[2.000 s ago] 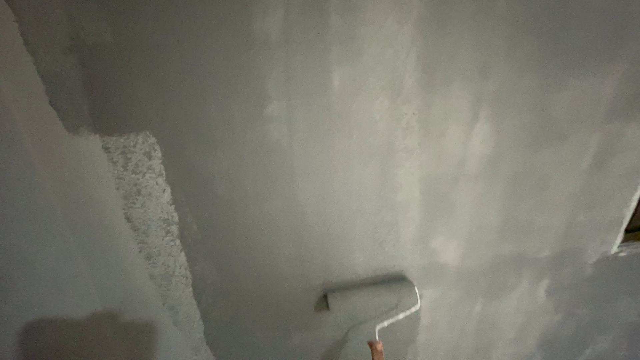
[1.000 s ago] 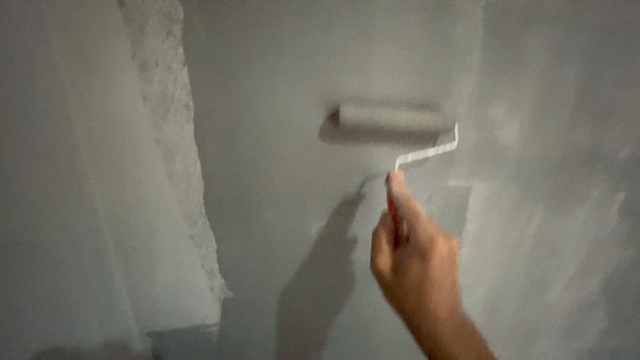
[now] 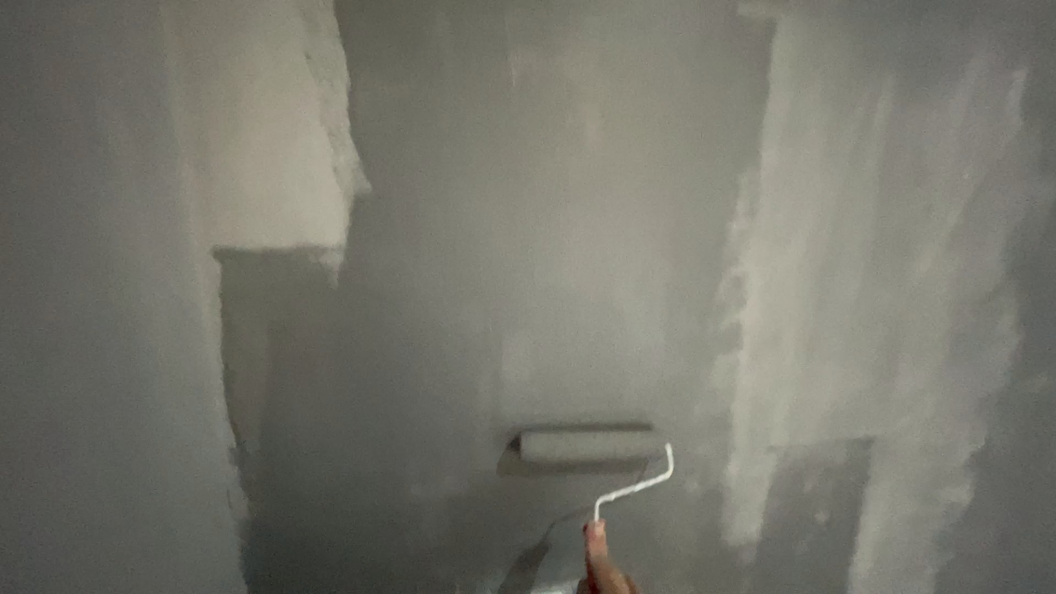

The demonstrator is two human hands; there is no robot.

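Note:
A paint roller [image 3: 590,445] with a grey sleeve lies level against the wall, low and right of centre in the head view. Its bent white wire frame [image 3: 634,488] runs from the sleeve's right end down to my right hand [image 3: 604,561], which is closed around the handle at the bottom edge. Most of that hand is cut off by the frame, and the handle is hidden. The sleeve and hand cast shadows on the wall. My left hand is out of view.
The grey wall [image 3: 462,272] fills the view. A lighter, rough-edged strip [image 3: 264,140] runs down the upper left and stops at a darker patch [image 3: 272,330]. Pale streaked areas [image 3: 825,247] lie on the right, with a dark rectangular patch [image 3: 817,511] low among them.
My right hand, fully seen one second ago, now shows only in part at the bottom edge. The roller sits lower in the frame; the view has shifted over the wall.

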